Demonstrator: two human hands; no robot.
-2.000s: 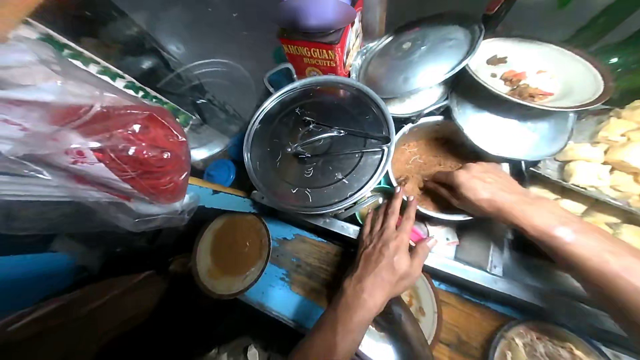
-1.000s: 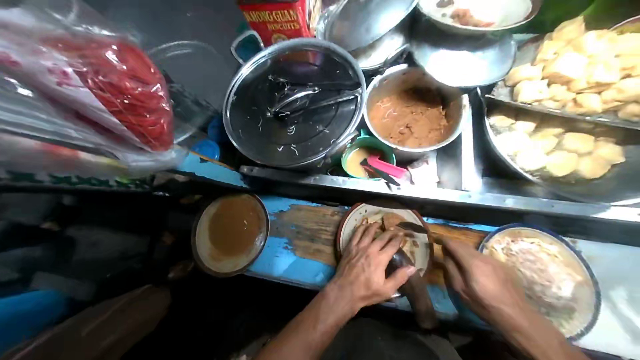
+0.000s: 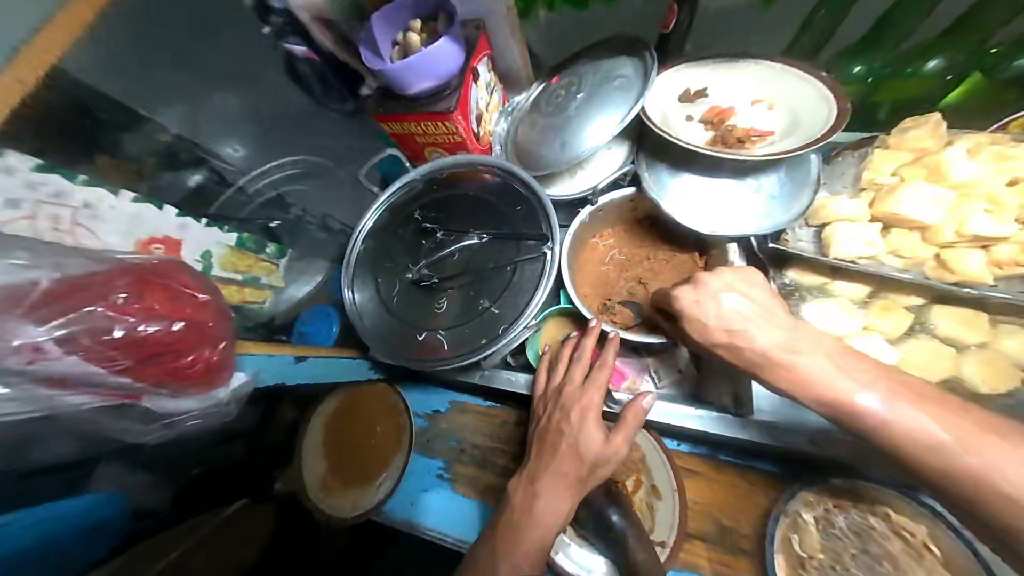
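Note:
My right hand [image 3: 708, 308] is closed around a spoon [image 3: 630, 312] whose bowl dips into brown peanut-like sauce [image 3: 628, 260] in a metal pot [image 3: 570, 256]. My left hand [image 3: 572, 400] is spread flat with fingers apart, above the near edge of a green cup [image 3: 534, 344] and a pink handle [image 3: 618, 374]. Below it, a brown-rimmed plate [image 3: 676, 512] holds food with sauce, and a dark pestle [image 3: 616, 524] lies across it, partly hidden by my left wrist.
A large lidded pot [image 3: 452, 320] stands left of the sauce pot. At right are fried tofu pieces [image 3: 920, 200] on a tray and more in a pan of oil [image 3: 928, 336]. A bowl of brown liquid [image 3: 360, 448], a bowl of noodles [image 3: 864, 536] and a bagged red item [image 3: 120, 328] surround the board.
My right hand has moved from beside the plate up to the sauce pot. My left hand has left the pestle and now spreads above the plate's far edge.

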